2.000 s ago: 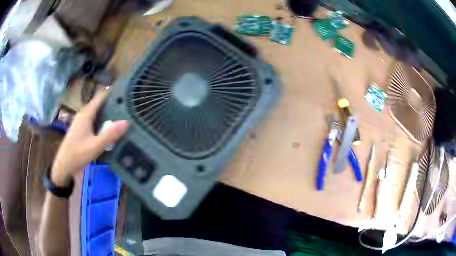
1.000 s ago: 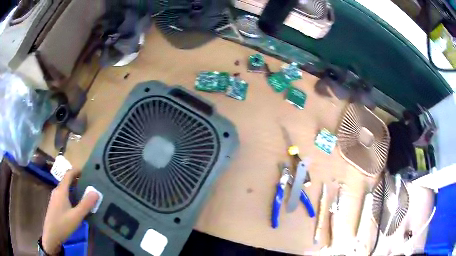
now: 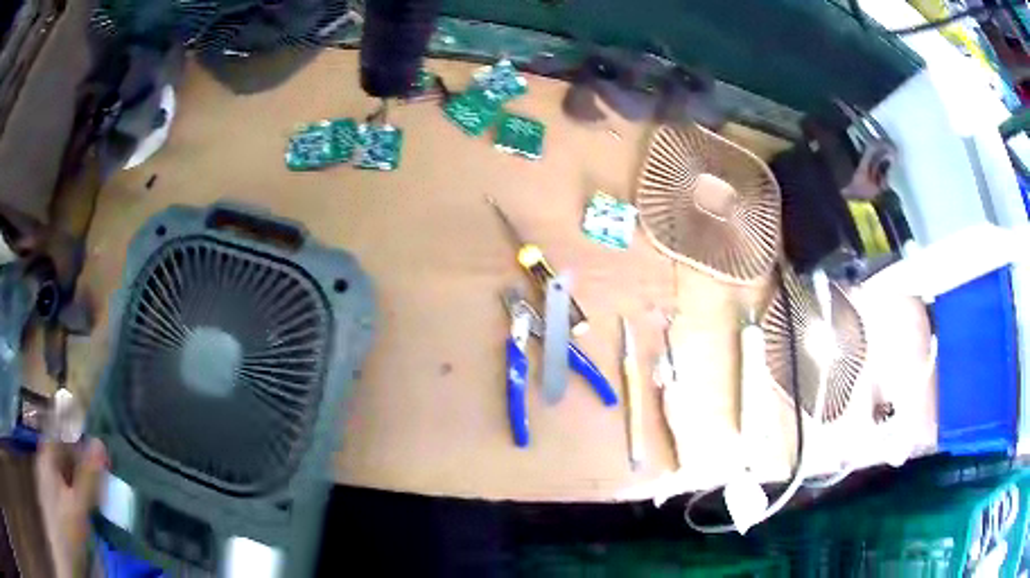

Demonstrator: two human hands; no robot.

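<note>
A dark grey-green fan housing [image 3: 215, 361] with round radial slats lies at the left of the bench, its handle slot towards the back and its pale squares and dark control panel at the front. My left hand [image 3: 70, 497] holds it at its front left edge, with the thumb by a pale square; the hand is partly cut by the left side and blurred. My right hand is not in view.
Blue-handled side cutters [image 3: 518, 373], a yellow-black screwdriver [image 3: 533, 260] and a flat pale strip [image 3: 556, 339] lie mid-bench. Green circuit boards [image 3: 520, 136] lie behind. Beige grilles [image 3: 712, 198] and a white cable [image 3: 742, 505] are right. A green crate [image 3: 904, 525] stands below right.
The view has swung right, so the bench things sit further left. The housing has gone from tilted and close to lying straighter at the left, with my left hand still at its edge.
</note>
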